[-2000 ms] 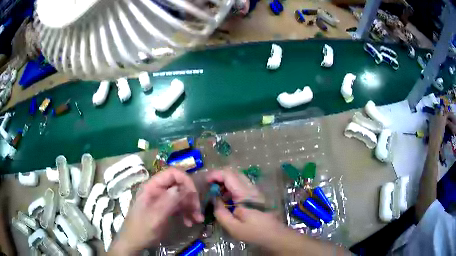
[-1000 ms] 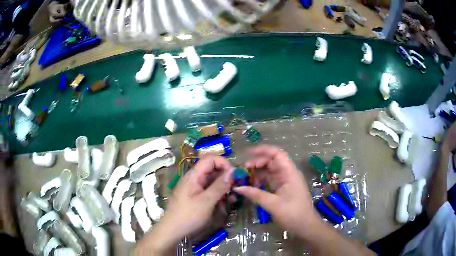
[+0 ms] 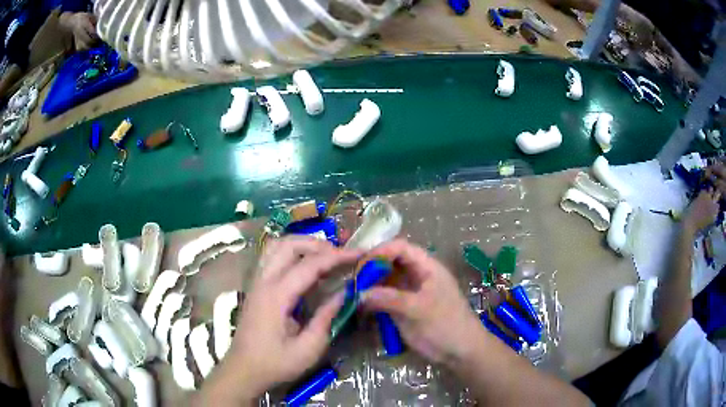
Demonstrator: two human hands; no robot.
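Note:
My left hand [image 3: 290, 306] and my right hand [image 3: 422, 302] meet at the lower centre. Both hold a blue battery cell [image 3: 371, 274] with a green circuit board [image 3: 344, 315] and thin orange wire. The fingers hide part of both. A white housing half [image 3: 377, 226], open side up, lies just beyond my fingers. A second blue cell [image 3: 389, 332] shows below my right hand, and another blue cell [image 3: 312, 387] lies nearer me. Blue cells with a tan pad [image 3: 304, 211] and a green board lie behind my left hand.
A clear blister tray [image 3: 446, 211] holds several blue cells [image 3: 516, 318] and green boards at right. Many white shells [image 3: 119, 318] lie at left. A green conveyor belt [image 3: 430, 119] carries shells and wired cells. A white fan grille [image 3: 239, 32] is at top. Another person's arm [image 3: 681, 270] is at right.
The blue cell and green board are more visible between my hands. A white housing half now lies beyond my hands, and one of the paired shells at left is gone. The camera view has shifted.

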